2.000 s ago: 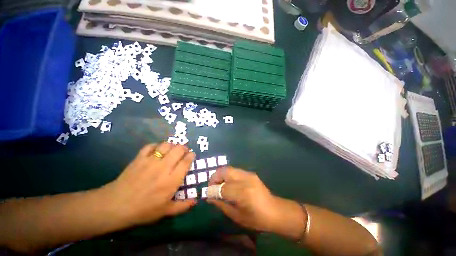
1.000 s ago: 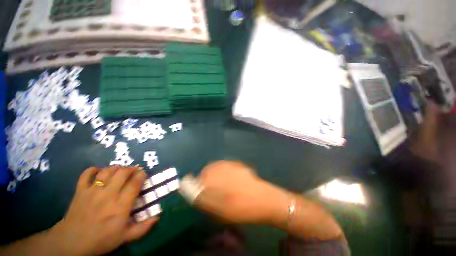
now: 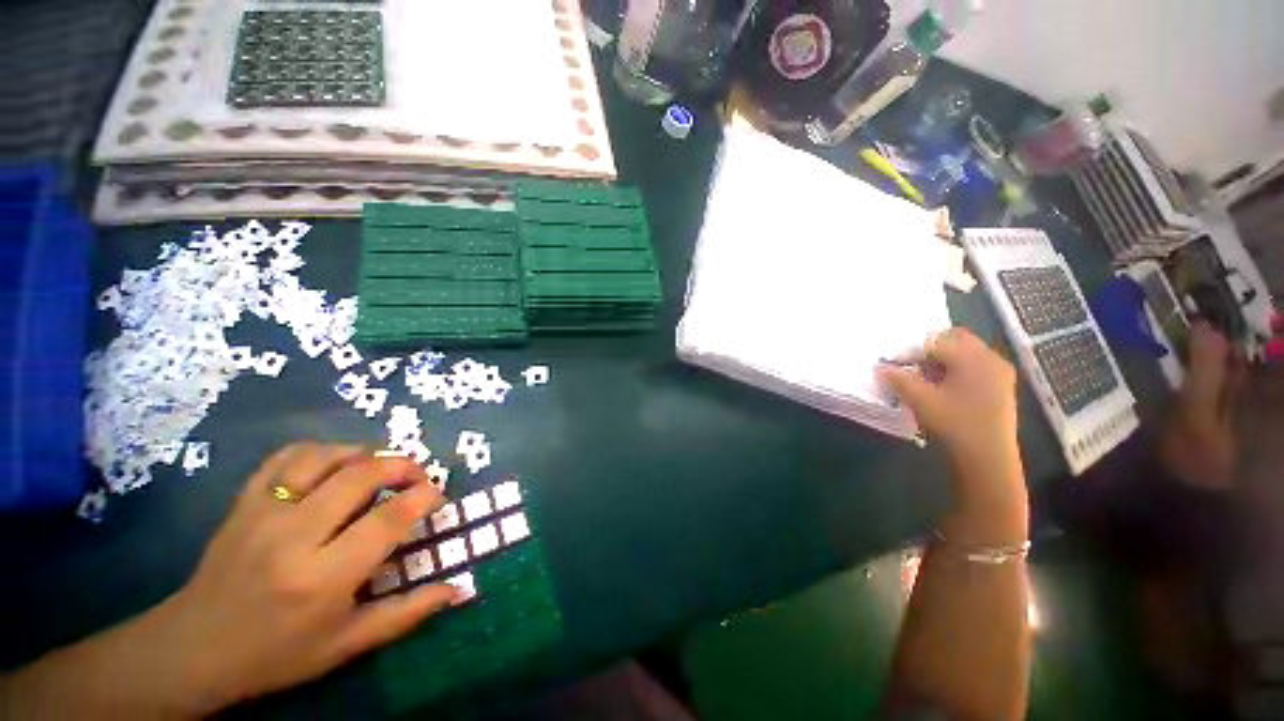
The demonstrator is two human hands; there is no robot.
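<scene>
A green PCB panel [image 3: 486, 620] lies in front of me, with rows of white-faced square components [image 3: 486, 540] on its upper part. My left hand [image 3: 317, 542] lies over the panel's left side, its fingers and thumb around the rows, holding it. My right hand [image 3: 965, 402] is at the near right corner of the white component tray [image 3: 817, 268], fingertips bent together on its surface. Whether they hold a component is hidden. Thin white holed squares [image 3: 183, 338] lie in a large pile at left, with several loose ones behind the panel.
Two stacks of green panels [image 3: 444, 275] stand behind the loose squares. A blue bin [image 3: 42, 338] is at left. White perforated boards [image 3: 465, 85] carry a populated panel [image 3: 307, 59]. A white carrier [image 3: 1049, 338] lies right of the tray. Bottles stand at back. Another person's arm [image 3: 1200, 402] shows at right.
My right hand has left the panel and moved right to the tray's corner. My left hand stays on the panel. The view has shifted, and more of the panel's bare green part shows.
</scene>
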